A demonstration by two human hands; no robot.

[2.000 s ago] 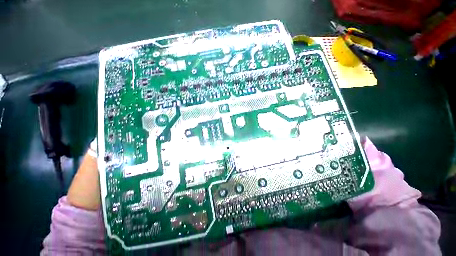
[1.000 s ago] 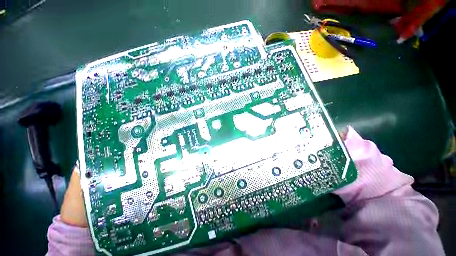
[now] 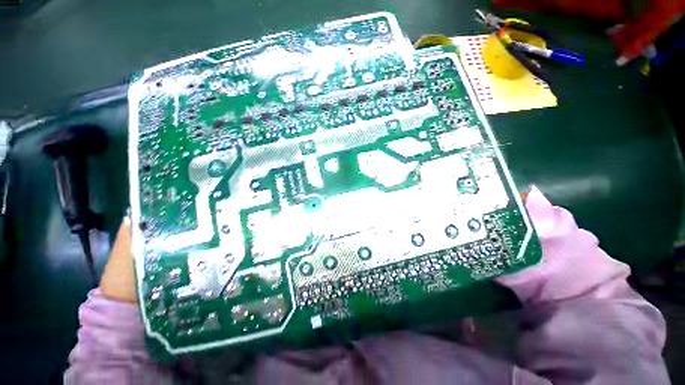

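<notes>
A large green circuit board (image 3: 259,192) fills the middle of the view, solder side up, held tilted with its white-bordered, notched edge at the top. Glare whitens its upper part and the silver solder areas. My left hand (image 3: 126,227) is almost wholly hidden behind the board's left edge; a bare wrist and pink sleeve show below it. My right hand (image 3: 529,196) is almost wholly hidden at the board's right edge; its pink sleeve shows. The fingers of both hands are out of sight under the board.
A black handheld scanner (image 3: 75,177) lies at left on the green bench mat (image 3: 601,150). At upper right, dark-handled cutters (image 3: 523,46) and a blue-white pen (image 3: 552,55) lie on a yellow round item (image 3: 499,64) over a dotted label sheet (image 3: 529,96). Red items lie at the upper right edge.
The board sits higher in view than a second ago, still solder side up. The bench items have also shifted slightly in view. Glare has changed on the board. Both hands remain at its sides.
</notes>
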